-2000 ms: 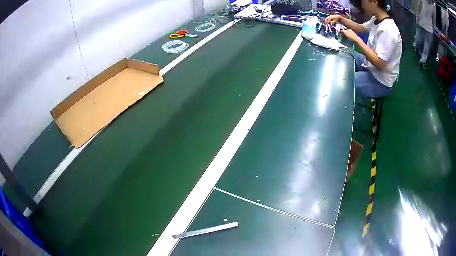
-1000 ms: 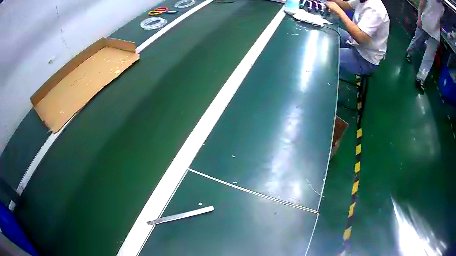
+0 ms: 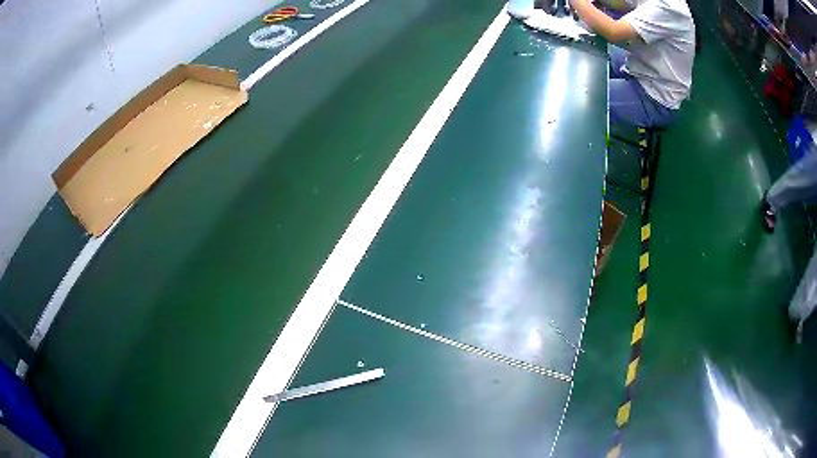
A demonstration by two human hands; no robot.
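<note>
Neither of my hands is in the picture. Nearest in front of me, a thin silver-grey metal strip [image 3: 327, 385] lies flat on the green bench top [image 3: 430, 402]. Its left end touches the long white rail [image 3: 358, 233]. A few tiny pale specks lie on the bench near the strip and beyond the bench seam.
The green conveyor belt [image 3: 242, 224] runs left of the rail. Beyond it are a shallow brown cardboard tray [image 3: 152, 152], orange-handled scissors [image 3: 282, 15] and a pale coil [image 3: 272, 37]. A seated person [image 3: 658, 54] works at the far right. A blue bin [image 3: 25, 407] shows at lower left.
The view has tilted down and shifted right, so the tray and strip sit higher and further left than at first. The walking person at the right has come nearer and is cut off by the edge.
</note>
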